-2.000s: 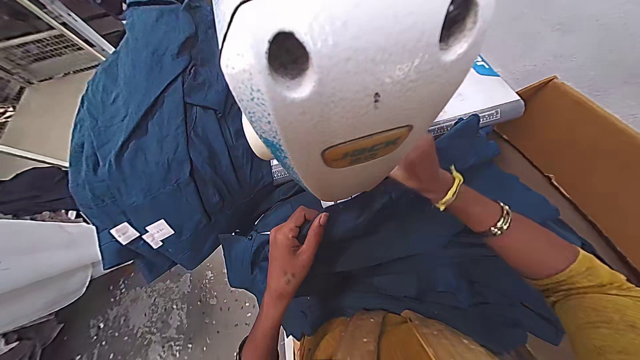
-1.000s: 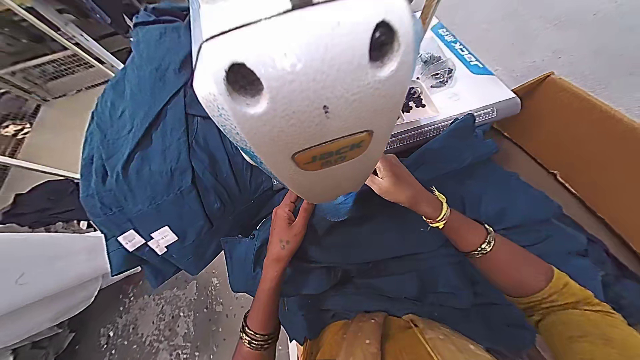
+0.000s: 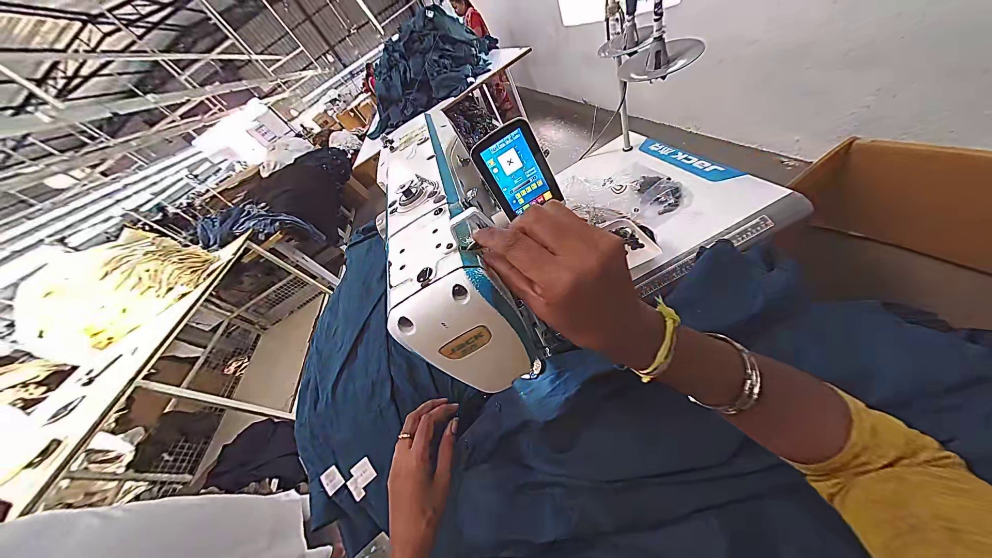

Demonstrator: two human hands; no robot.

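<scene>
A white and blue Jack sewing machine (image 3: 434, 310) stands in the middle of the view. My right hand (image 3: 554, 271) is raised at its upper right side, the fingertips at a small clear part (image 3: 469, 227) on the machine head; whether they grip it cannot be told. Just behind the hand is a lit control screen (image 3: 515, 170). My left hand (image 3: 422, 465) lies on dark blue fabric (image 3: 620, 465) below the machine head, fingers slightly apart and holding nothing visible. More blue fabric hangs at the left, bearing small white labels (image 3: 362, 471). The needle area is hidden.
The white machine table (image 3: 744, 209) holds a plastic bag of small parts (image 3: 659, 194) and a small tray (image 3: 647, 246). A cardboard box (image 3: 907, 209) is at the right. Thread stand discs (image 3: 663, 60) rise behind. Wire racks (image 3: 256, 310) stand left; a person (image 3: 473, 19) is far back.
My right hand has gone from the fabric beside the machine head up to its upper side. My left hand stays low by the fabric. The view has tilted up strongly.
</scene>
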